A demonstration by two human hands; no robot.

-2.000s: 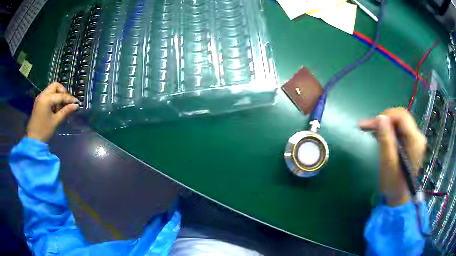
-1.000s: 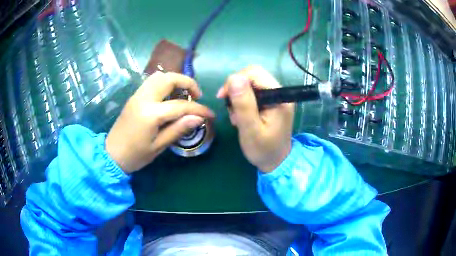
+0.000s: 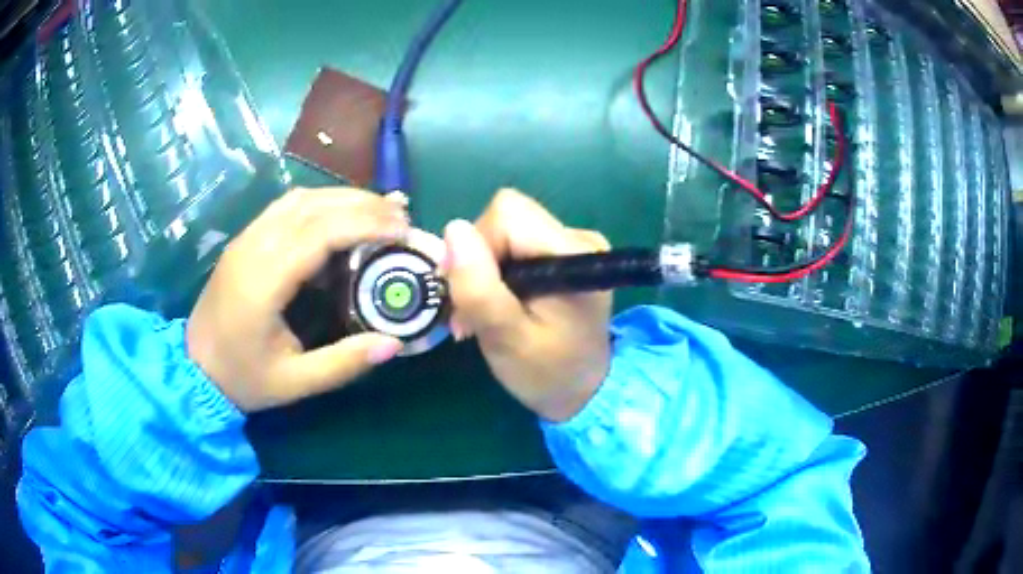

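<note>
A round driver [image 3: 397, 294] with a black rim, pale ring and green-yellow centre sits on the silver fixture [image 3: 431, 246], whose edge shows around it. My left hand [image 3: 294, 297] curls around the fixture and driver from the left, thumb at the lower edge, fingers at the top. My right hand [image 3: 532, 294] grips the black probe pen [image 3: 595, 270], which lies level with its silver collar to the right. The pen's tip end is at the driver's right edge, hidden by my fingers. Red and black leads [image 3: 774, 272] run from the collar.
A blue cable [image 3: 395, 123] runs up from the fixture, past a brown square pad [image 3: 338, 121]. A clear ribbed tray [image 3: 230, 151] is at the left. A clear tray with dark parts [image 3: 779, 174] is at the right. The mat's front edge [image 3: 449, 481] runs below my hands.
The driver now shows face up on the fixture. My left fingers have opened from over it to its sides. My right hand has moved left with the pen to the fixture's edge.
</note>
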